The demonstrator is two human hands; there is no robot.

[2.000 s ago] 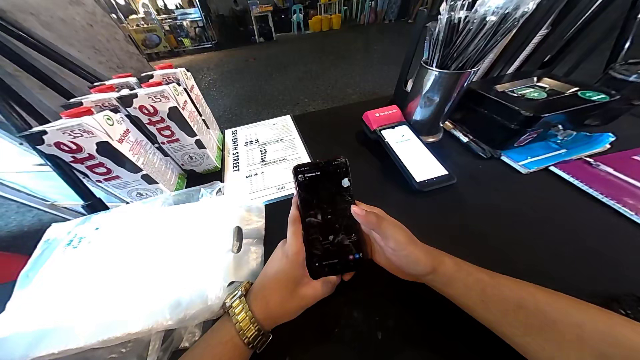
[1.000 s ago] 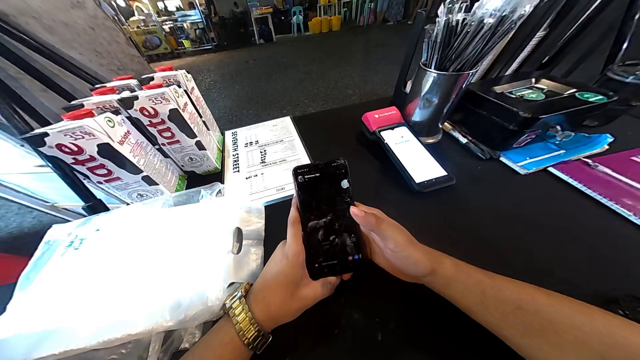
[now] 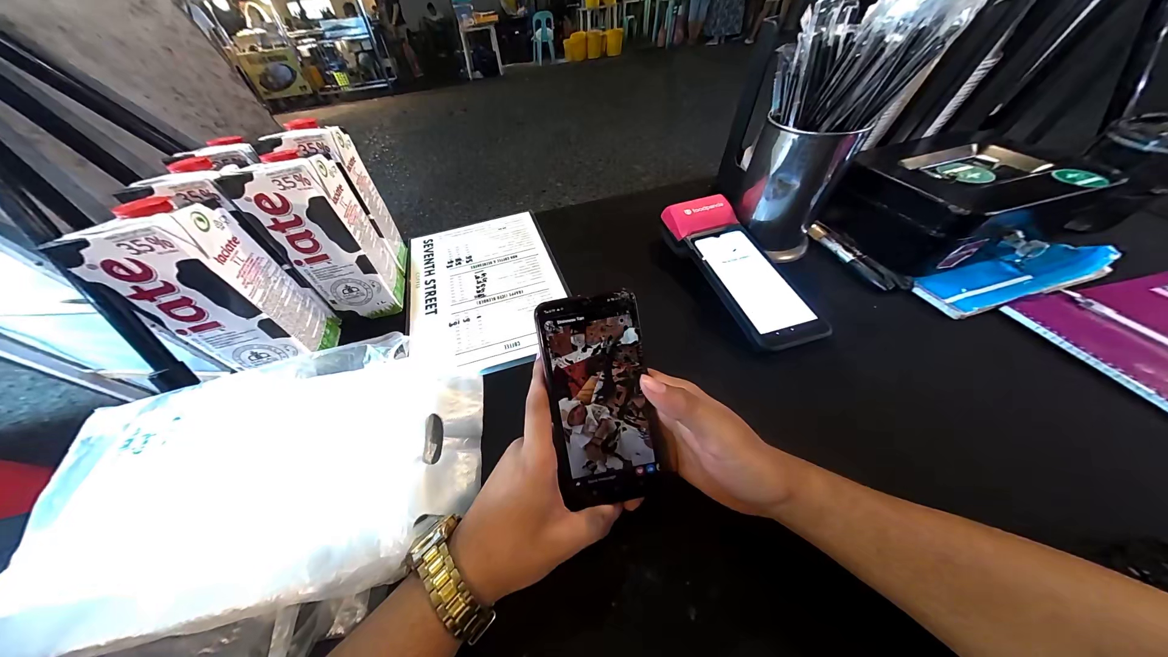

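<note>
A black smartphone (image 3: 602, 401) is held upright between both hands over the black table, its screen showing a picture. My left hand (image 3: 538, 502) wraps the phone's left side and lower back, with a gold-coloured watch (image 3: 447, 579) on its wrist. My right hand (image 3: 712, 447) holds the right edge, the thumb beside the screen. Just beyond the phone lies a printed menu sheet (image 3: 484, 283). A stack of clear and white plastic bags (image 3: 246, 493) is left of my left hand. The fingers behind the phone are mostly hidden.
Milk cartons (image 3: 219, 292) with red caps stand at the left. A handheld payment terminal (image 3: 753, 283) with a pink top lies near a metal cup (image 3: 794, 182) of wrapped straws. Farther right are pens (image 3: 858, 255), a black box (image 3: 985, 201), a blue packet (image 3: 1017, 278) and a purple notebook (image 3: 1104, 338).
The phone's screen has gone from a mostly dark view to a brighter, coloured picture. Both hands hold the phone in the same place as before.
</note>
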